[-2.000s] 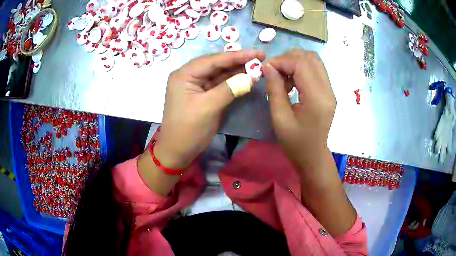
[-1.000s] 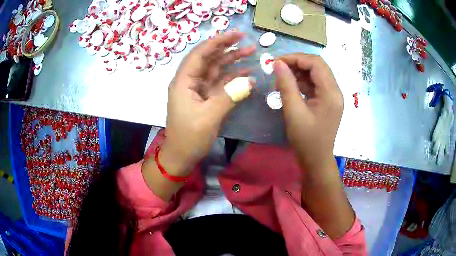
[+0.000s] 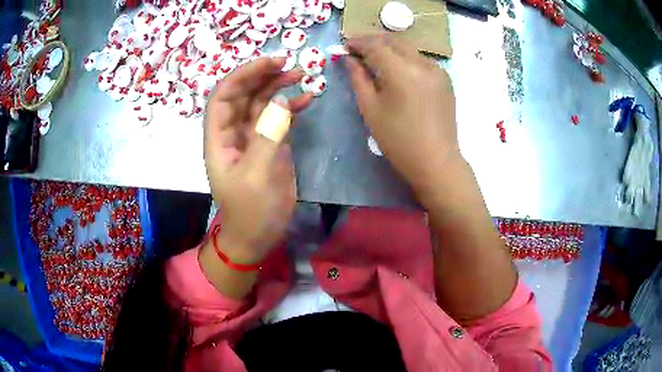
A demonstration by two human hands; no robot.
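Note:
My left hand (image 3: pixel 250 145), with a pale yellow wrap (image 3: pixel 274 121) on the thumb, is open with fingers apart and holds nothing. My right hand (image 3: pixel 403 102) reaches up the bench, fingertips closed on a white disc (image 3: pixel 338 50) that shows only in part. Discs with red patches (image 3: pixel 312 59) lie just left of it, beside the large heap (image 3: pixel 178 54). Another white disc (image 3: pixel 374 146) lies partly under my right hand. The round white glue blob (image 3: pixel 397 15) sits on the cardboard pad (image 3: pixel 435 36), with a thin stick (image 3: pixel 430 14) across it.
A tan tape roll (image 3: pixel 64 76) and a dark rectangle (image 3: pixel 19 142) are far left. Small red parts (image 3: pixel 501 131) lie right of my right hand. A white glove (image 3: pixel 639 171) and a blue-handled tool (image 3: pixel 622 115) are far right. Blue bins (image 3: pixel 145 225) stand below the bench edge.
My right hand has moved up and left with the disc. My left hand has moved left and opened away from it. The whole view has shifted slightly.

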